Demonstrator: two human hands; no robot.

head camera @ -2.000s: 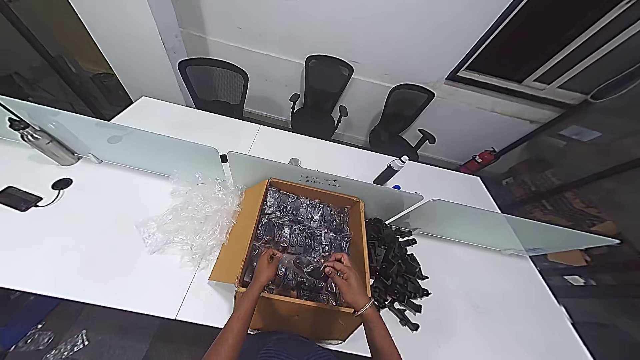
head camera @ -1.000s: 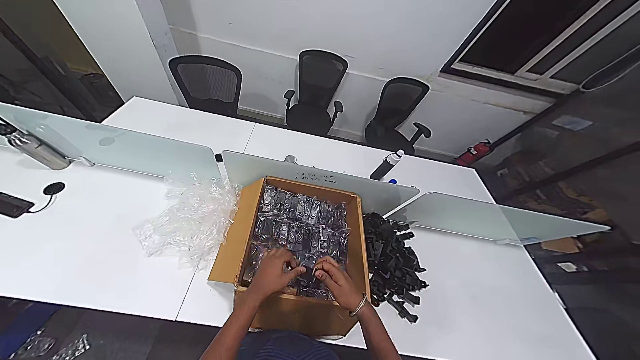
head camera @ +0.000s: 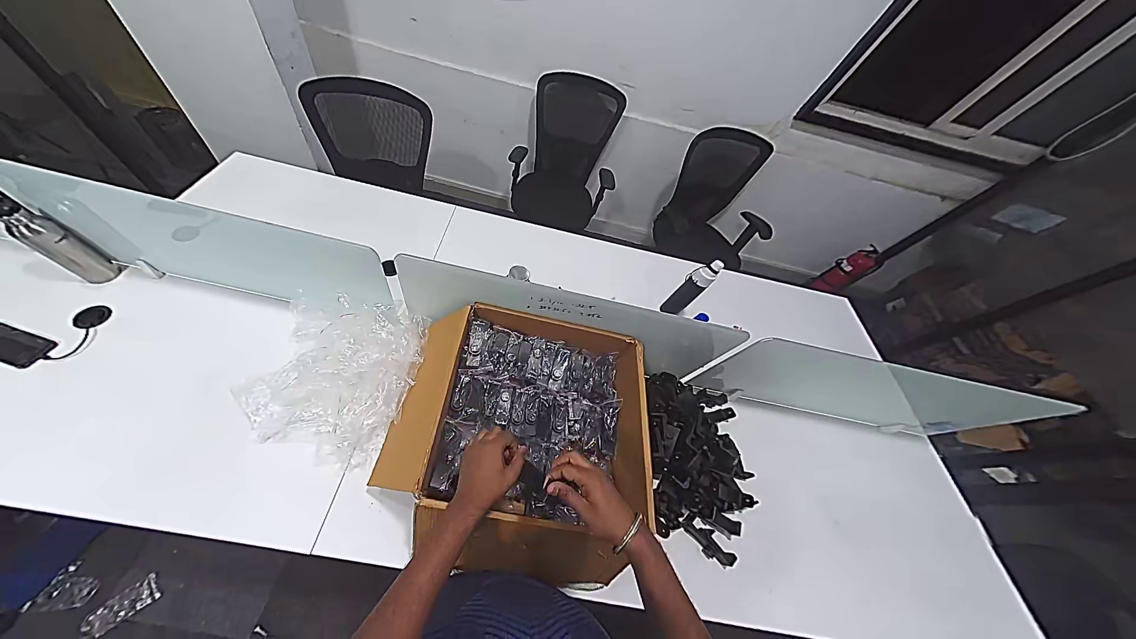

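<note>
An open cardboard box (head camera: 632,417) stands at the desk's near edge, filled with rows of dark parts in clear plastic bags (head camera: 532,364). Over its near part, my left hand (head camera: 490,466) has its fingers curled at a dark bagged item. Close to its right is my right hand (head camera: 586,493), a bangle on the wrist, with thumb and fingers bent toward each other; whether it grips anything is too small to tell. A heap of clear plastic bags (head camera: 342,382) lies left of the box. Loose black plastic parts (head camera: 697,466) are piled against its right side.
Frosted glass dividers (head camera: 568,302) run behind the box, one with handwriting. Beyond them stand a dark bottle (head camera: 690,288) and several black mesh chairs (head camera: 577,133). A steel bottle (head camera: 67,244) and a black device with a cable (head camera: 27,344) are at the left.
Two seconds ago my hands were apart with clear film between them. They came together over the box's near part, and now there is a small gap between them again.
</note>
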